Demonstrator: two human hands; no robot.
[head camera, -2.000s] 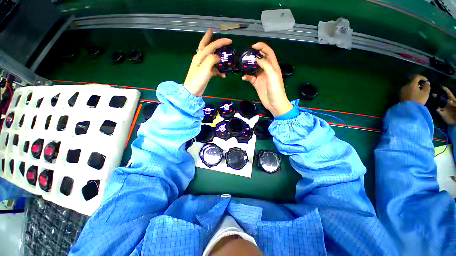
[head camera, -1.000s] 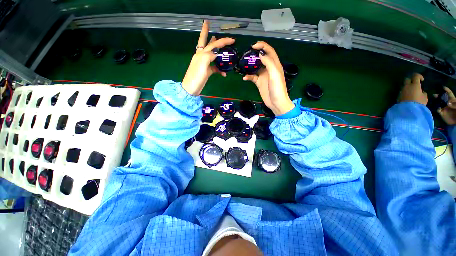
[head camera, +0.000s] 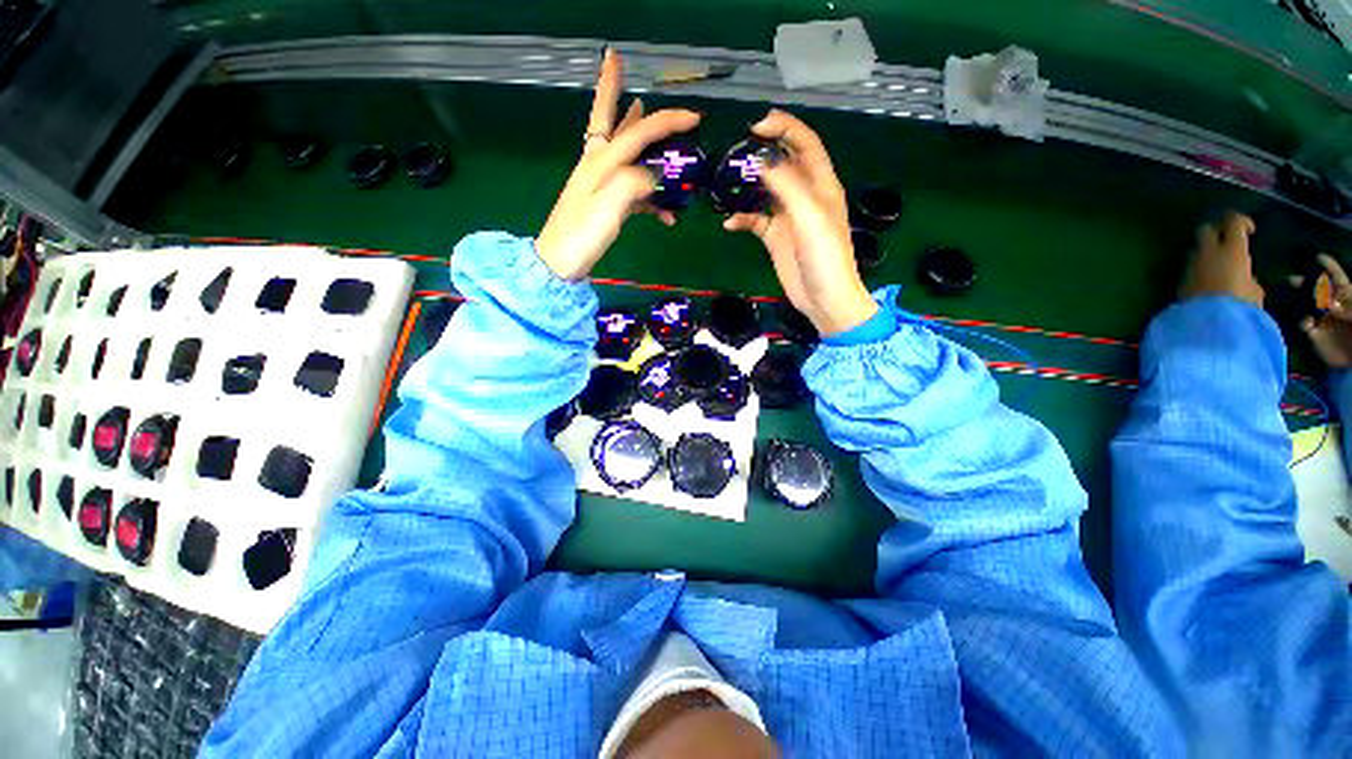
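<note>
My left hand (head camera: 596, 200) holds a round black smartwatch unit (head camera: 678, 172) between thumb and fingers, its screen lit with purple-pink marks. My right hand (head camera: 808, 223) holds a second lit smartwatch unit (head camera: 743, 175) beside it, its thumb or a finger over part of the edge. Both are raised over the green belt, screens towards me. Below, a cluster of waiting watch units (head camera: 660, 380), some lit, lies on and around a white sheet (head camera: 727, 501). Nearest me are black discs with pale rings (head camera: 627, 455), one beside the sheet (head camera: 799, 475).
A white foam tray (head camera: 389, 289) with dark pockets and several red-lit units lies at left, black trays (head camera: 141, 670) below it. Unlit units (head camera: 946, 269) sit on the green belt (head camera: 504, 193). A metal rail (head camera: 489, 67) carries pale holders (head camera: 824, 54). A neighbour's sleeves and hands (head camera: 1225, 263) are at right.
The unlit units on the belt have shifted to the right. The marks on the held screens have changed from white to purple-pink. My left index finger points up more. The neighbour's near hand has shifted.
</note>
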